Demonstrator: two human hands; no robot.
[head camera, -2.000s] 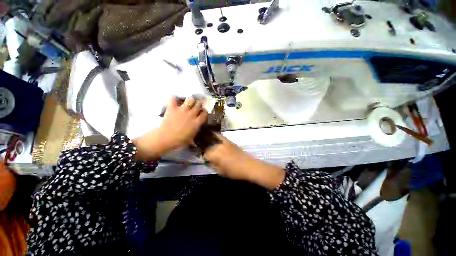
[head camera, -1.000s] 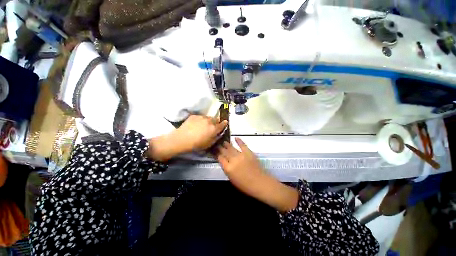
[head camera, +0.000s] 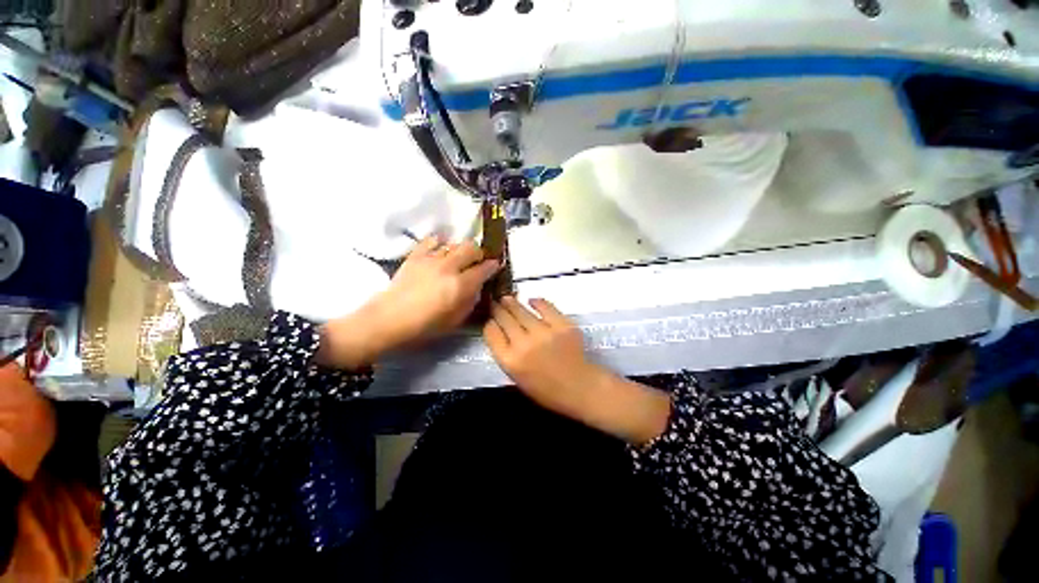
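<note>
A narrow brown fabric strip (head camera: 495, 237) runs from under the presser foot (head camera: 497, 182) toward me. My left hand (head camera: 436, 292) lies on its left side, fingertips on the strip just in front of the foot. My right hand (head camera: 540, 347) lies nearer the table's front edge, fingertips on the strip's near end. The fingers hide part of the strip. White fabric (head camera: 313, 216) with brown seam bands spreads over the table to the left of my left hand.
The white sewing machine (head camera: 798, 103) stands behind and right. A white tape roll (head camera: 925, 255) with a brown stick (head camera: 989, 277) lies at the right. Brown fabric (head camera: 268, 51) is heaped at the back left. A dark blue box (head camera: 43, 245) and a person's orange clothing (head camera: 34, 456) are at far left.
From two seconds ago, my right hand has come out from beside my left and lies nearer the front edge. The brown strip now lies straight in front of the foot. The view has shifted.
</note>
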